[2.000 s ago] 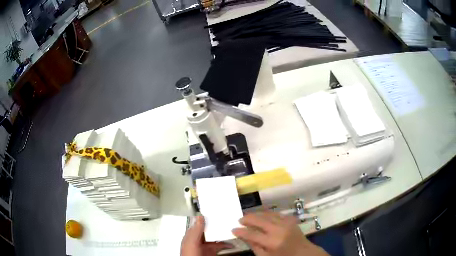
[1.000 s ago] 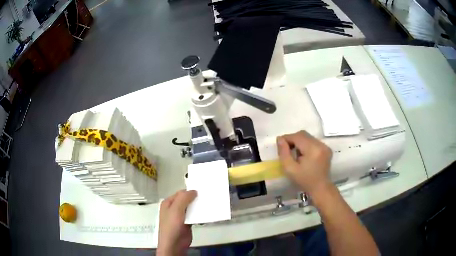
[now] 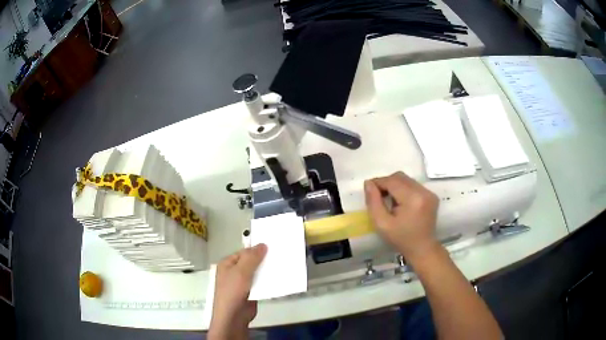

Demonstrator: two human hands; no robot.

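A white panel [image 3: 282,255] lies at the working end of the skiving machine [image 3: 372,143], under the upright white post [image 3: 274,143]. My left hand [image 3: 234,282] holds the panel by its left edge, thumb on top. My right hand [image 3: 405,209] is over the machine front at the right end of the yellow strip [image 3: 339,227], its fingers curled; a small dark thing shows between thumb and fingers, too small to name. The strip's left end meets the panel's right edge. The hand hides the strip's right end.
A tall stack of panels [image 3: 133,229] tied with a spotted band [image 3: 156,196] stands at left. An orange ball [image 3: 91,284] sits at the left corner. Loose panels [image 3: 442,141] lie on the machine's right end. A black sheet [image 3: 325,66] hangs behind the post.
Since two seconds ago, my right hand has left the panel and moved right and up to the yellow strip. My left hand still holds the panel. The last second shows little change.
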